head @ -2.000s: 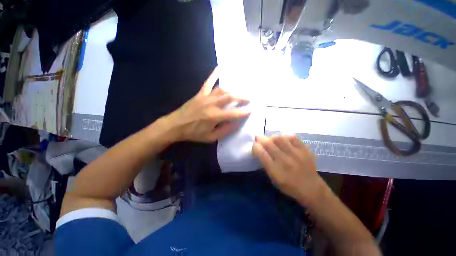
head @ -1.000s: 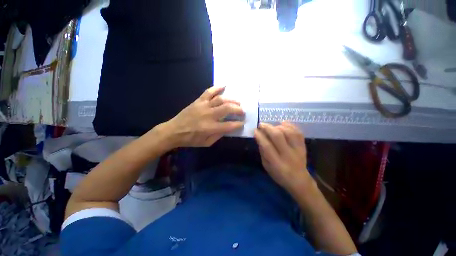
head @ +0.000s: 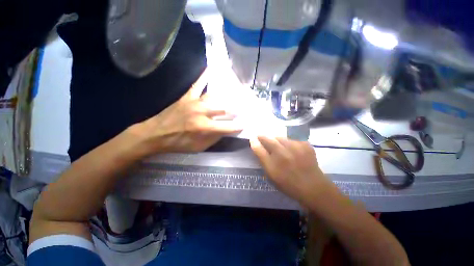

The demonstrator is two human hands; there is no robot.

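Observation:
The white panel [head: 224, 91] lies over the black panel [head: 124, 93] and runs towards the needle area of the sewing machine [head: 301, 39]; glare washes out much of it. My left hand [head: 195, 124] rests flat on the panels, left of the needle, fingers pointing right and thumb spread away. My right hand [head: 291, 163] has its fingertips at the near edge of the white panel, just in front of the presser foot area; its thumb is hidden. The needle tip cannot be made out in the glare.
Large shears [head: 397, 161] lie right of the needle. A thin dark rod [head: 343, 148] runs across the table behind my right wrist. A dark red handle [head: 418, 123] shows behind the shears. A grey oval fitting [head: 143, 34] hangs at upper left. The ruler edge [head: 208, 180] runs along the front.
My head view has moved closer to the machine head, which now fills the upper right. Both hands and the panels have moved from the table's front edge in towards the needle.

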